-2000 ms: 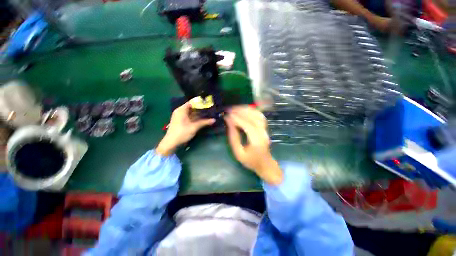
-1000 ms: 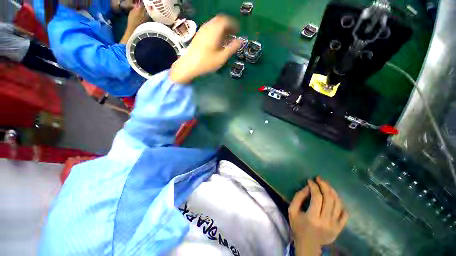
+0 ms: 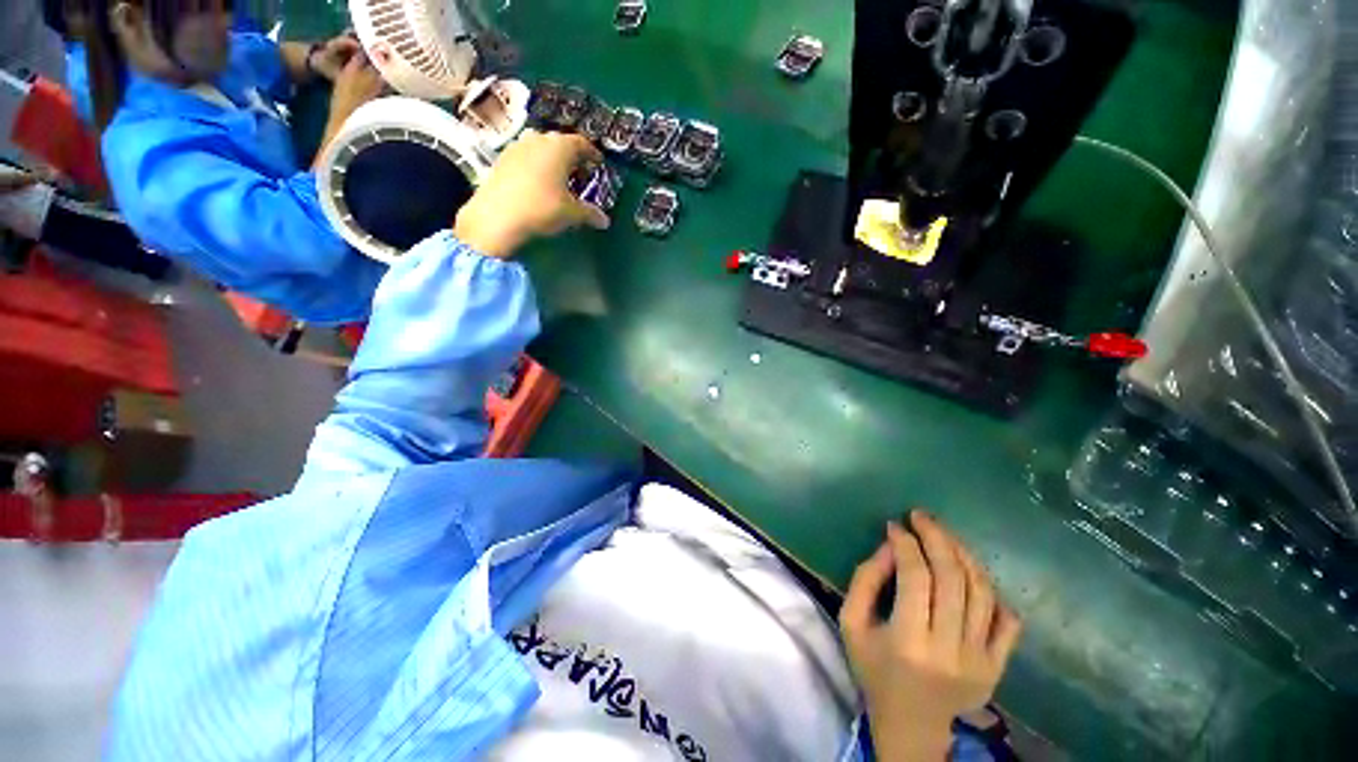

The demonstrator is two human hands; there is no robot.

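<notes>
My left hand (image 3: 533, 194) is at the left end of the group of small silver-and-black modules (image 3: 694, 151), with its fingers on one module (image 3: 599, 185). Another module (image 3: 657, 210) lies just right of my fingertips. My right hand (image 3: 931, 622) rests at the bench's front edge, fingers loosely curled, with nothing seen in it. The black pressing fixture (image 3: 953, 179) stands upright with a yellow label (image 3: 900, 232) in its middle. Its side toggle clamps (image 3: 772, 268) have red tips. No module can be made out in the fixture.
A white ring fan (image 3: 402, 180) and a slotted fan head (image 3: 413, 45) stand at the left. A person in a blue smock (image 3: 224, 164) is beyond them. A clear blister tray (image 3: 1214, 521) lies at the right, with a pale hose (image 3: 1200, 223) across it. Single modules (image 3: 798, 57) lie at the back.
My left hand has lowered from above the modules and closed its fingers on one at the group's near side. My right hand has barely moved. The view has shifted slightly.
</notes>
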